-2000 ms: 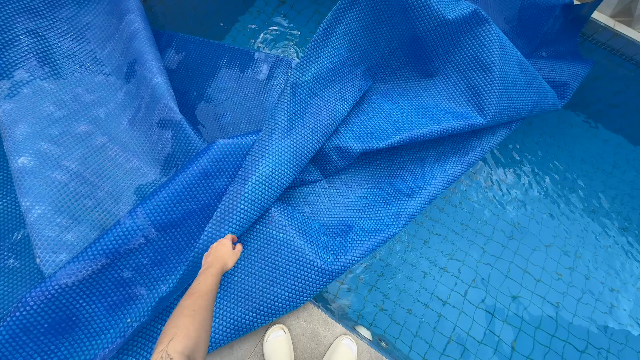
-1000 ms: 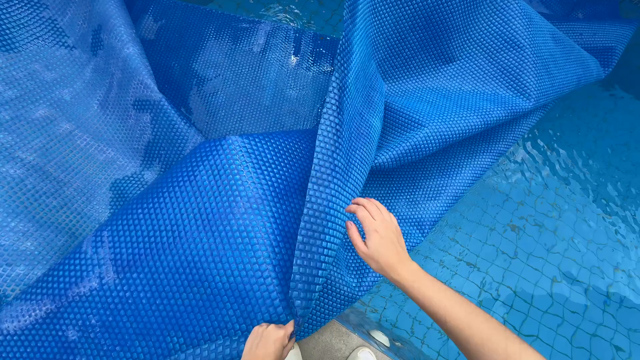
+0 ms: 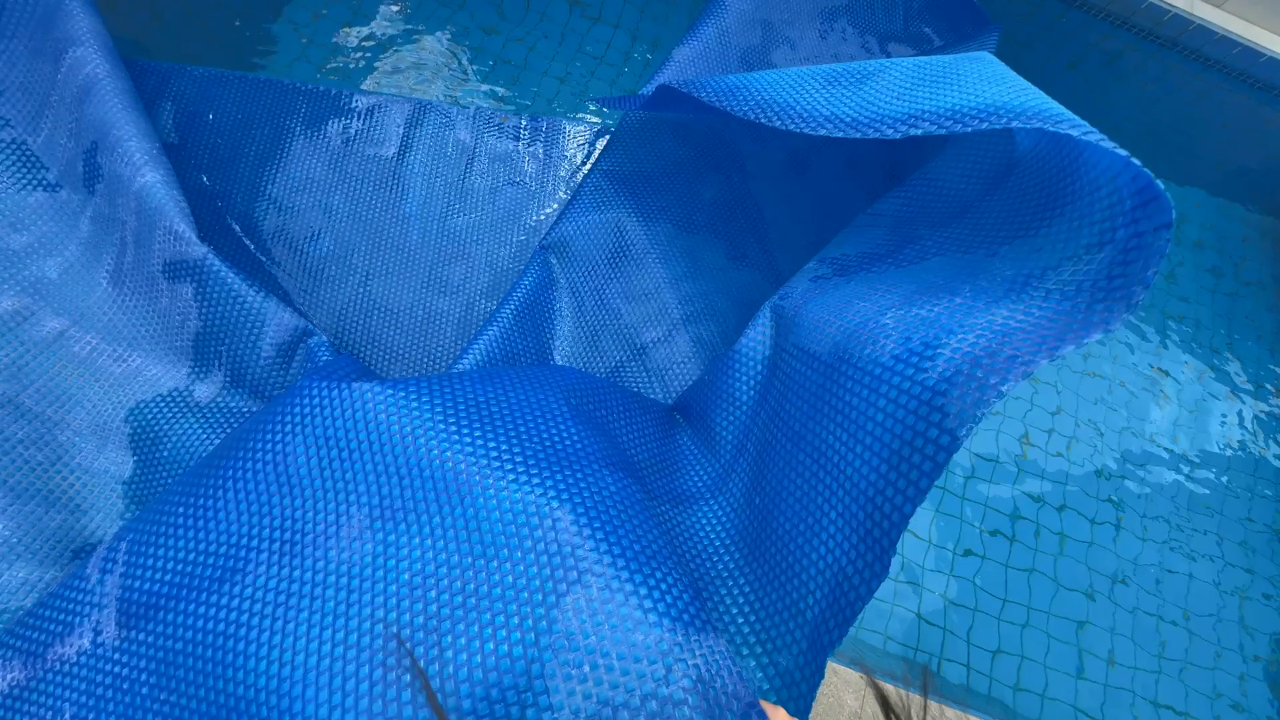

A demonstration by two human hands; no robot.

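A blue bubble-textured pool cover (image 3: 430,500) spreads in folds from the bottom edge of the head view out over the water. Its right part lifts into a wide curved fold (image 3: 1060,230), and flatter wet parts lie on the water at the left and centre. At the bottom edge, a small bit of one hand (image 3: 775,710) shows against the cover's edge. Which hand it is, and how its fingers lie, I cannot tell. The rest of my hands is out of frame or hidden by the cover.
Pool water over blue mesh-patterned tiles (image 3: 1050,540) lies to the right. A strip of grey stone paving (image 3: 845,692) shows at the bottom, and the pool's far edge (image 3: 1180,30) crosses the top right corner. Dark strands hang near the bottom edge.
The cover near me now bulges across the lower view, and its right part has opened into a curved fold. Both hands, plain one second ago, have gone almost wholly from sight.
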